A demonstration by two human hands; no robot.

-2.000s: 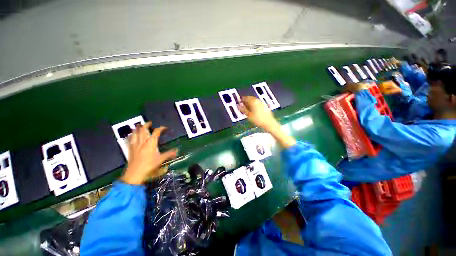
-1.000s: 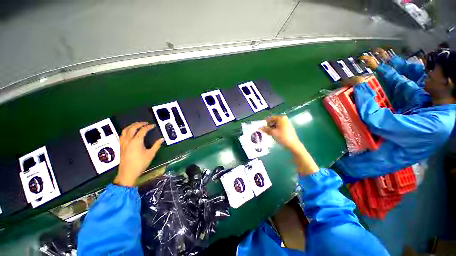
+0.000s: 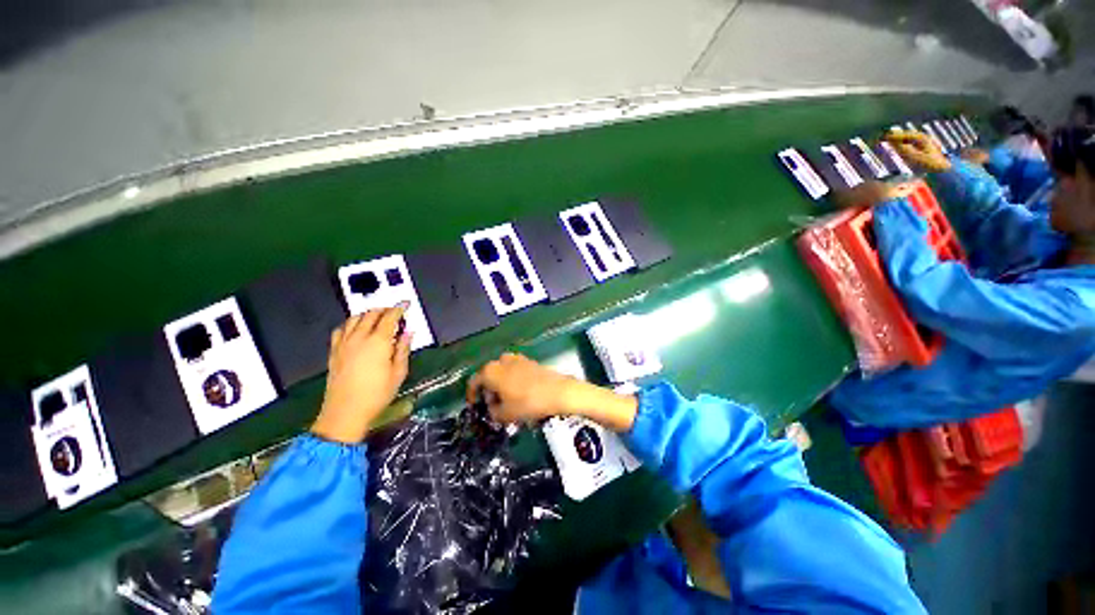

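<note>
My left hand [image 3: 364, 375] is over the near end of a white insert [image 3: 375, 279] in an open gift box. Its fingertips touch the insert by a small dark spot; whether they hold anything is unclear. My right hand [image 3: 514, 390] is at the top of the pile of bagged accessories [image 3: 438, 517], its fingertips closed around a small black piece. White printed cards [image 3: 587, 447] with a dark round picture lie on the ledge, partly behind my right forearm. More cards [image 3: 627, 348] lie stacked beyond it.
Open boxes with inserts [image 3: 220, 364] and black lids [image 3: 294, 315] line the green belt [image 3: 708, 168] on both sides of my left hand. At right, workers in blue smocks reach over red trays [image 3: 867, 282]; more red trays [image 3: 949, 463] sit lower down.
My right hand has moved left from the far card stack to the accessory pile. The boxes have shifted slightly left. The black piece seen in my left hand no longer shows clearly.
</note>
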